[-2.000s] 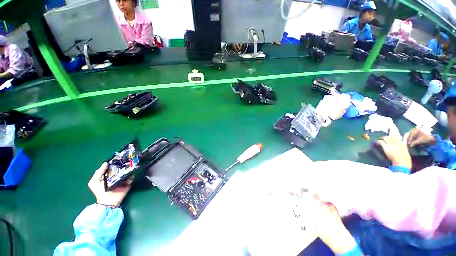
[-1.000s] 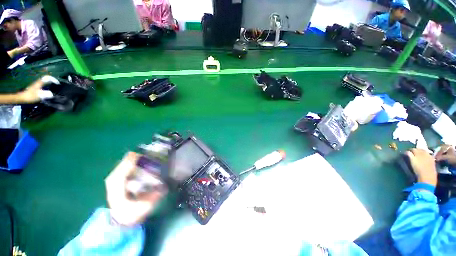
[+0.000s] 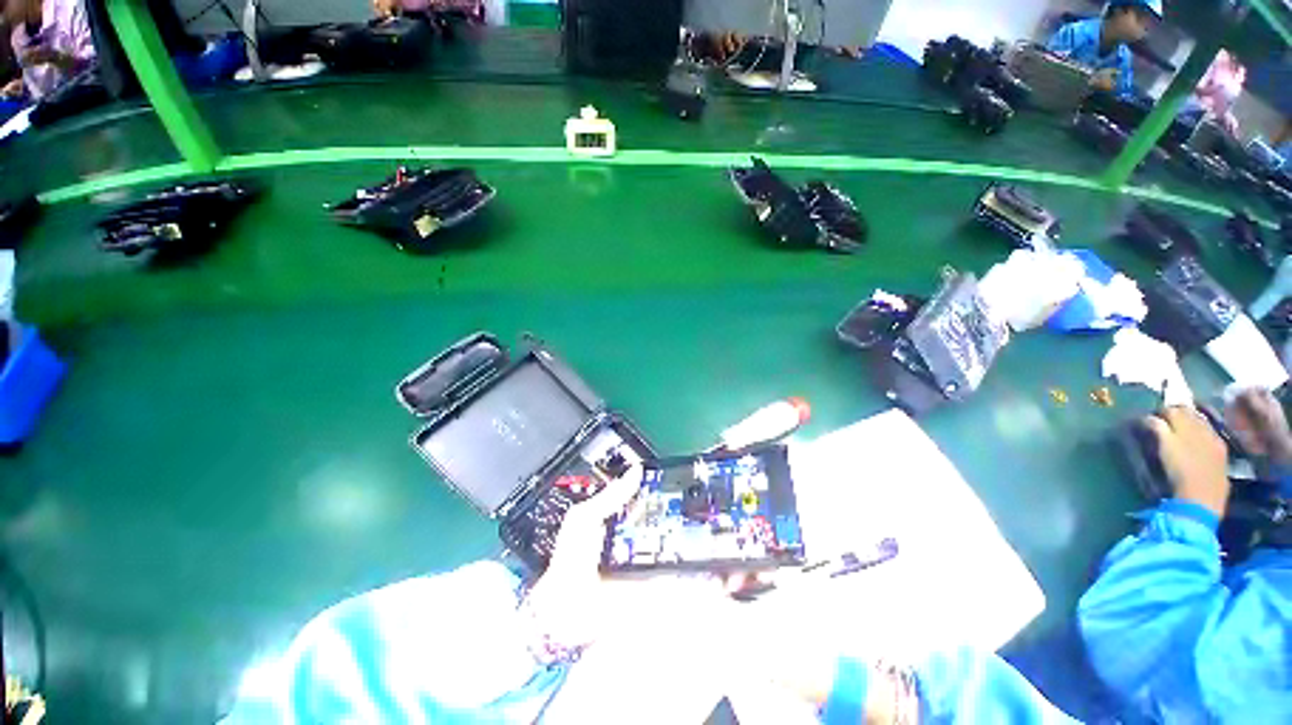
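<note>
My left hand (image 3: 578,555) holds a black-framed circuit board (image 3: 704,513) by its left side, parts facing up, above the white sheet (image 3: 921,496). My right hand (image 3: 758,623) is washed out by glare below the board's lower edge; its grip cannot be made out. A small thin dark item (image 3: 860,557) shows over the sheet, right of the board. The black hinged housing (image 3: 507,425) lies open behind my left hand, its lid sections to the upper left; the board and hand partly hide its lower section. A screwdriver (image 3: 765,425) with white handle and red end lies behind the board.
Open black units (image 3: 418,206) stand along the green line. A bagged unit (image 3: 952,340) and white cloths (image 3: 1027,288) are at right. A blue bin (image 3: 26,380) is at the left edge. Another person's hands (image 3: 1190,460) work at far right. A small yellow-framed item (image 3: 590,136) stands at the back.
My left hand has brought the board from the left to over the sheet, in front of the housing. My right hand has come to the board's lower edge. The other person's hand at far left is gone.
</note>
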